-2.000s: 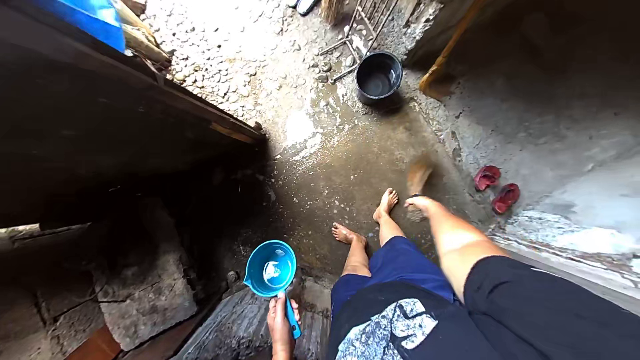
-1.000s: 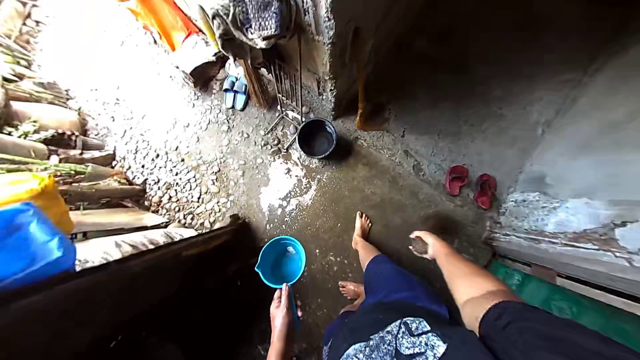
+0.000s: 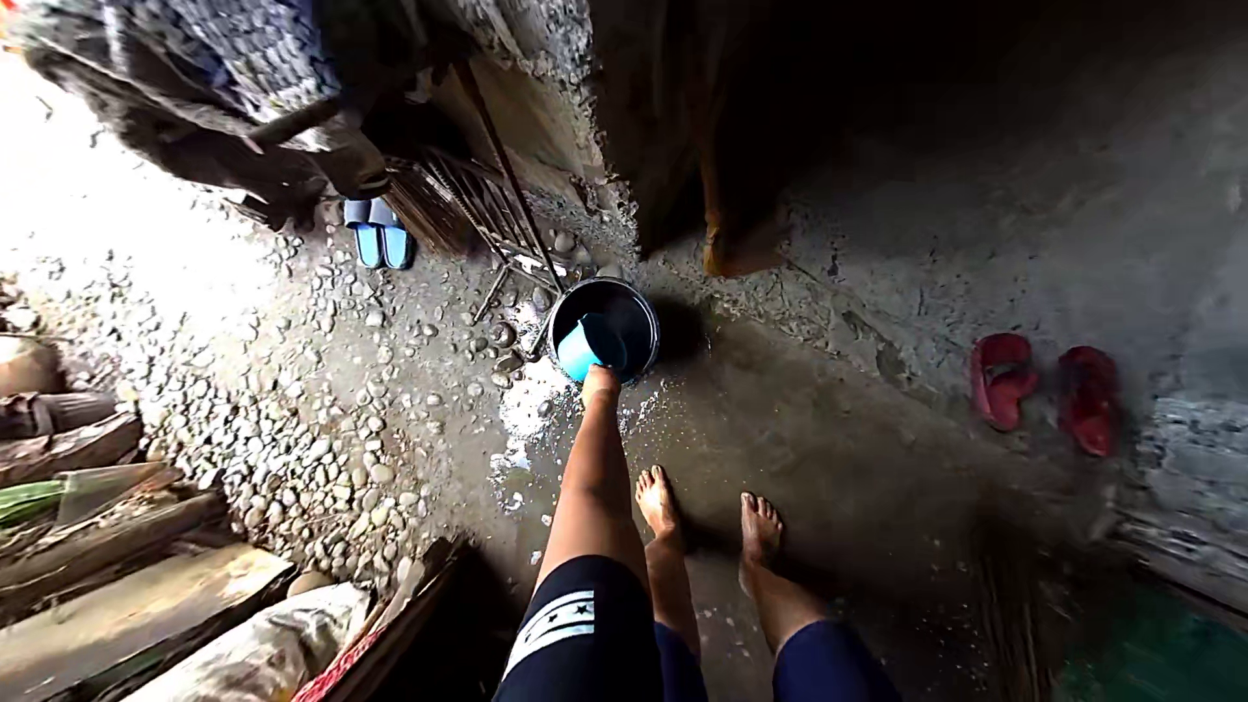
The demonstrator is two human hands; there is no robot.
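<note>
My left hand (image 3: 601, 382) grips the handle of a blue plastic dipper (image 3: 585, 347), which is tilted inside the mouth of a black bucket (image 3: 645, 322). The bucket stands on the wet concrete floor, ahead of my bare feet. What the bucket holds is too dark to tell. My right hand is out of the picture. A stick broom (image 3: 1009, 604) shows dimly at the lower right; whether a hand is on it cannot be seen.
Red clogs (image 3: 1004, 380) lie at the right by the wall. Blue slippers (image 3: 382, 234), a second stick broom (image 3: 429, 205) and a metal rack (image 3: 512, 219) are beyond the bucket. Pebbles (image 3: 322, 458) cover the ground at left, near wooden planks (image 3: 146, 624). White suds (image 3: 526, 414) lie beside the bucket.
My left hand has moved the blue dipper from beside my legs into the black bucket. My right hand, holding a broom two seconds ago, has left the view.
</note>
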